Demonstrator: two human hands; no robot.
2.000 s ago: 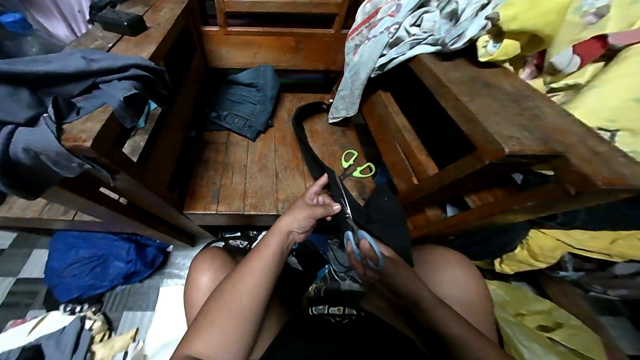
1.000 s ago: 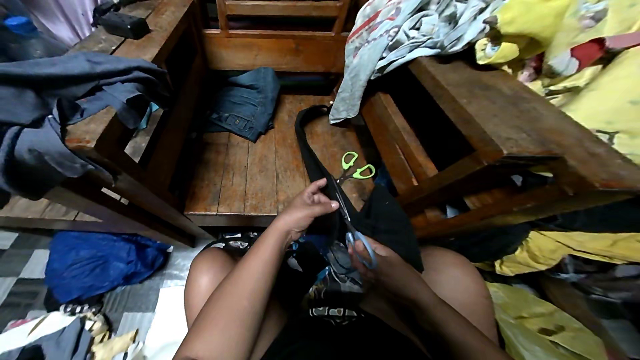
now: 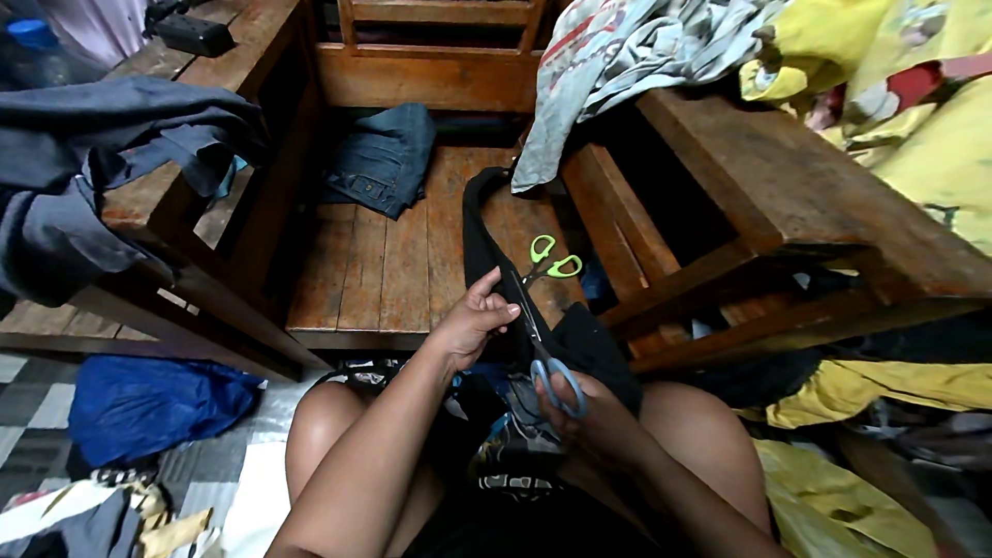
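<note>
My right hand (image 3: 593,411) holds blue-handled scissors (image 3: 559,386) by the loops, and their blades lie along a long black cloth strip (image 3: 482,232). My left hand (image 3: 479,319) is at the left edge of that cloth, beside the blades, pinching the black cloth between thumb and fingers as far as I can see. The strip curves up over a wooden bench seat (image 3: 403,263), and more black cloth (image 3: 593,349) lies to the right by my knee. A second pair of scissors with lime-green handles (image 3: 564,266) rests on the seat, its blades partly behind the strip.
Folded denim (image 3: 391,159) lies at the seat's back left. Grey-blue cloth (image 3: 116,147) hangs over the left wooden armrest; a pale cloth (image 3: 566,93) and yellow fabric (image 3: 922,155) cover the right one. A blue bag (image 3: 159,407) and clothes sit on the floor at left.
The strip and my hands have shifted slightly. The blue-handled scissors stay in my right hand, and the green-handled pair remains on the seat.
</note>
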